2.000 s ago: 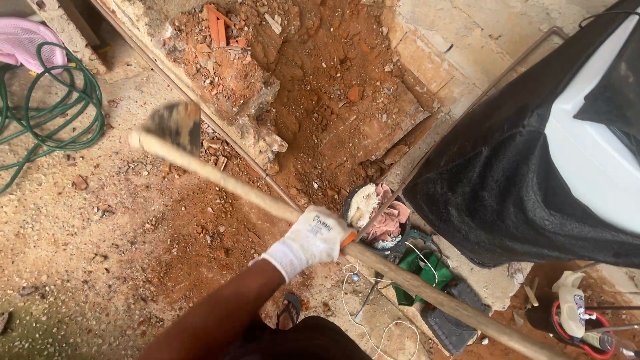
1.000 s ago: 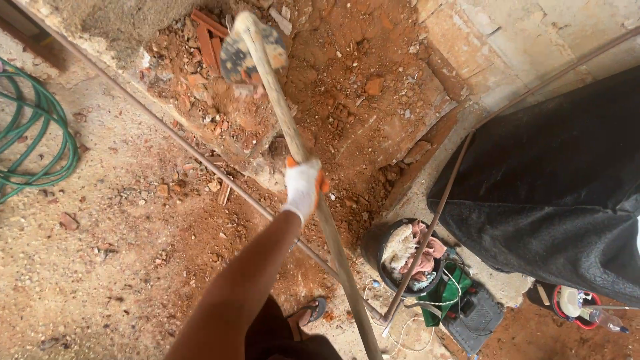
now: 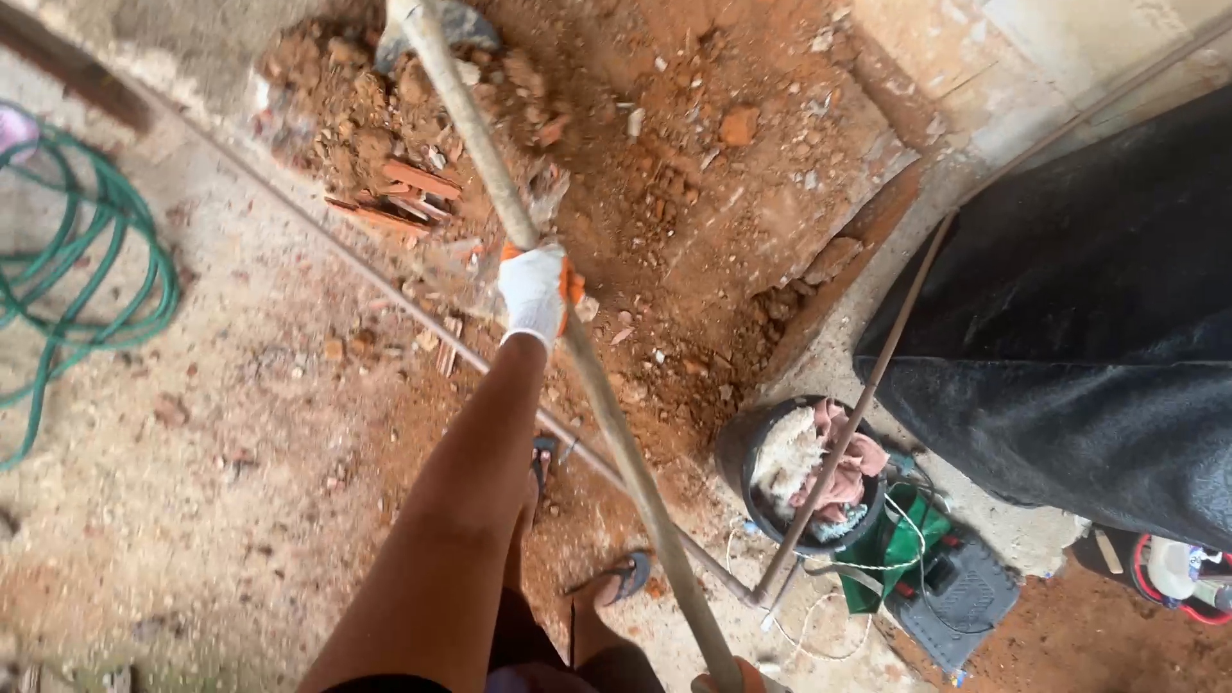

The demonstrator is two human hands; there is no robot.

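My left hand, in a white knit glove with orange on the palm side, is closed around the middle of a long wooden handle. At the handle's top end, a grey, dirt-marked metal blade, probably a hoe's, lies against the heaped reddish soil and rubble. Low in the view, my right hand, partly cut off by the frame edge and also gloved in white and orange, grips the handle's lower end. Broken red brick pieces lie below the blade, left of the handle.
A thin pipe crosses diagonally beneath the handle and meets another near my feet in sandals. To the right stand a black bucket of rags, a green bag, a dark plastic case and a black tarp. A green hose lies coiled left.
The handle has swung from a slant toward the upper left to a steeper one, and the blade now rests on the rubble. My right hand has come into view at the lower end.
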